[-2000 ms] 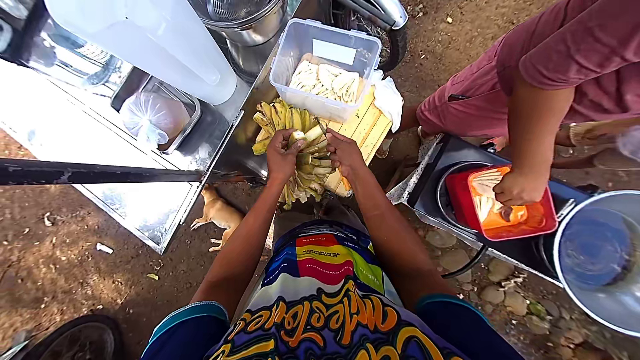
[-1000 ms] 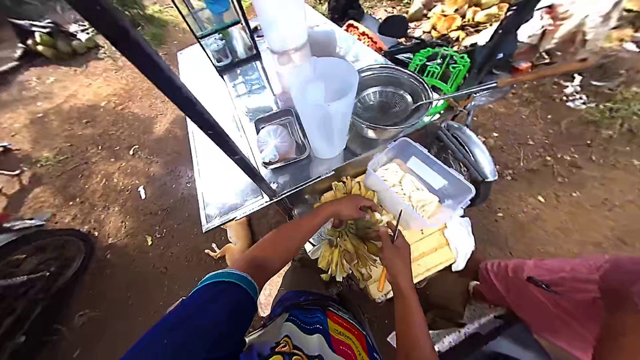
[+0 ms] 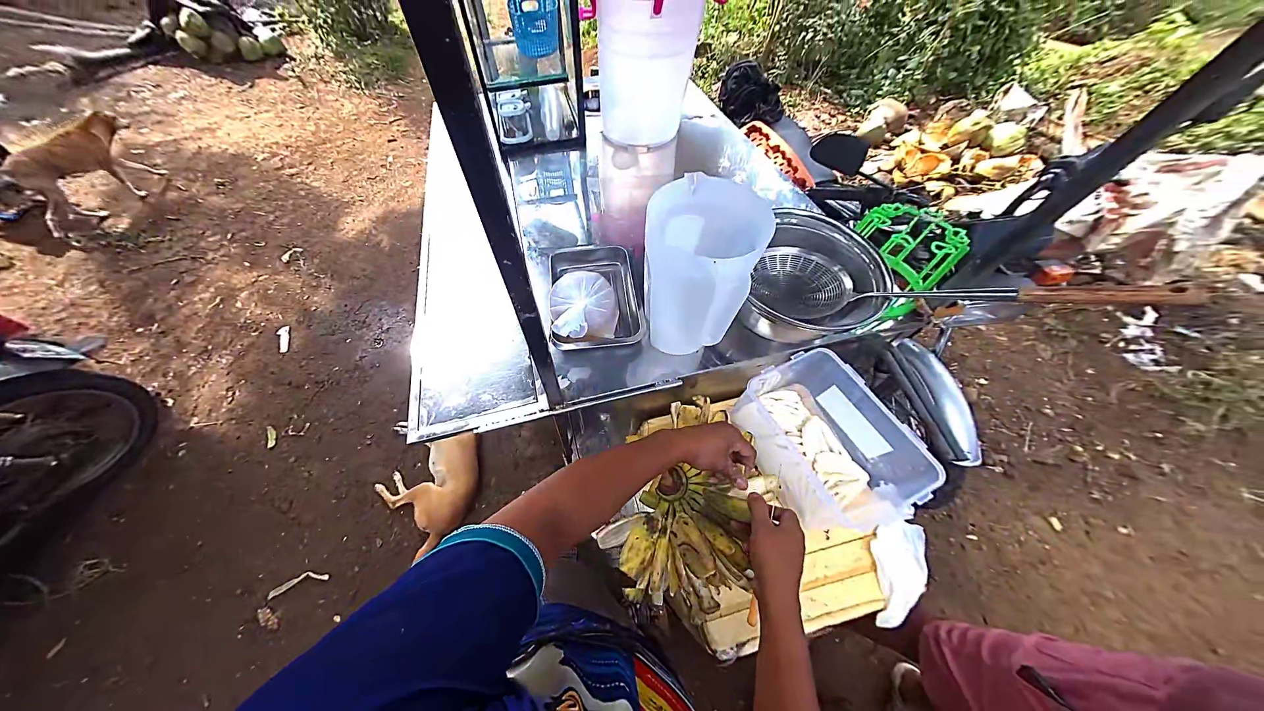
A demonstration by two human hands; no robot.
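A bunch of yellow-green bananas [image 3: 681, 533] lies fanned out on a pale yellow slatted surface [image 3: 839, 583]. My left hand [image 3: 719, 452] reaches over its top, fingers curled on a pale, partly peeled banana [image 3: 758, 486] at the bunch's right side. Close below that banana is my right hand [image 3: 775, 533], with bent fingers; its grip is partly hidden. An orange strip shows by my right wrist. Just right of both hands, a clear plastic container [image 3: 894, 434] holds pale peeled bananas [image 3: 825, 449]. A white cloth or bag [image 3: 901, 573] hangs at the surface's right edge.
A metal-topped cart [image 3: 474, 365] carries a tray with a plastic bag [image 3: 585, 304], a white pitcher [image 3: 706, 267] and a metal basin [image 3: 790, 321] with a long-handled strainer. A black post rises near my left arm. One dog lies beneath the cart. Another person's pink-clothed leg [image 3: 1076, 667] is lower right.
The view has swung strongly toward the cart. Both hands stay at the banana bunch. A thin blade-like thing stood up by my right hand one second ago; it is not plainly visible now.
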